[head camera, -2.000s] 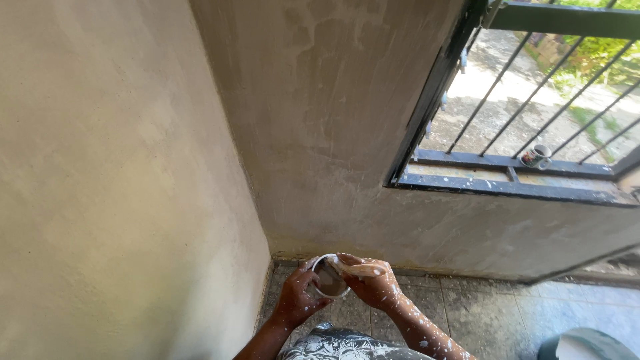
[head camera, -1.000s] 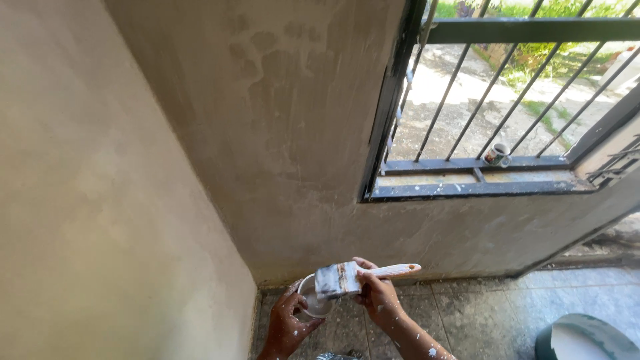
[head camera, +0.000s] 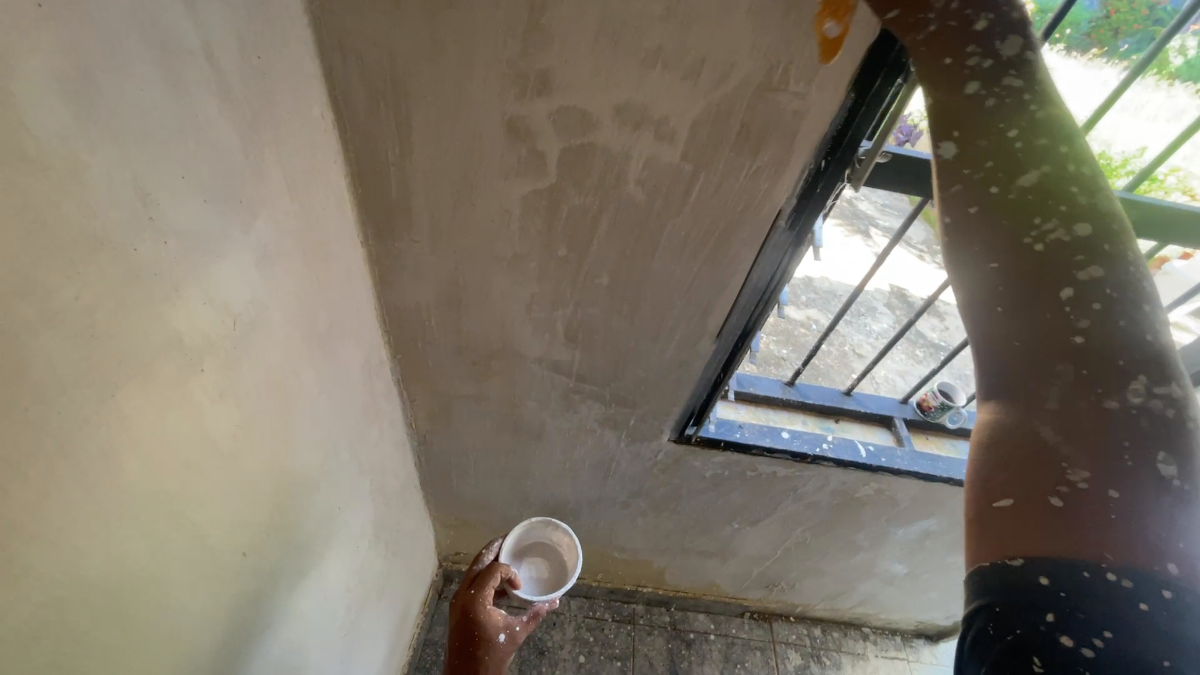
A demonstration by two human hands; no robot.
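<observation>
A small white plastic cup (head camera: 541,560) is gripped in my left hand (head camera: 487,605), low in the view beside the wall corner. Its mouth faces up, and pale paint or a similar liquid lies inside. My right arm, speckled with white paint, reaches up past the window. Only the edge of my right hand (head camera: 898,11) shows at the top edge of the view. Next to it hangs the orange end of a paintbrush handle (head camera: 832,28), with a hole in it. The bristles and my right fingers are out of view.
Two plastered walls meet in a corner, the nearer wall (head camera: 187,328) on the left. A black metal window frame (head camera: 783,272) with bars stands at the right. A small can (head camera: 940,401) lies tilted on its sill. Paint-spotted floor tiles (head camera: 694,642) run along the wall base.
My right hand has lifted the paintbrush from the cup up to the top of the view. My left hand still holds the cup. The bucket at lower right is no longer in view.
</observation>
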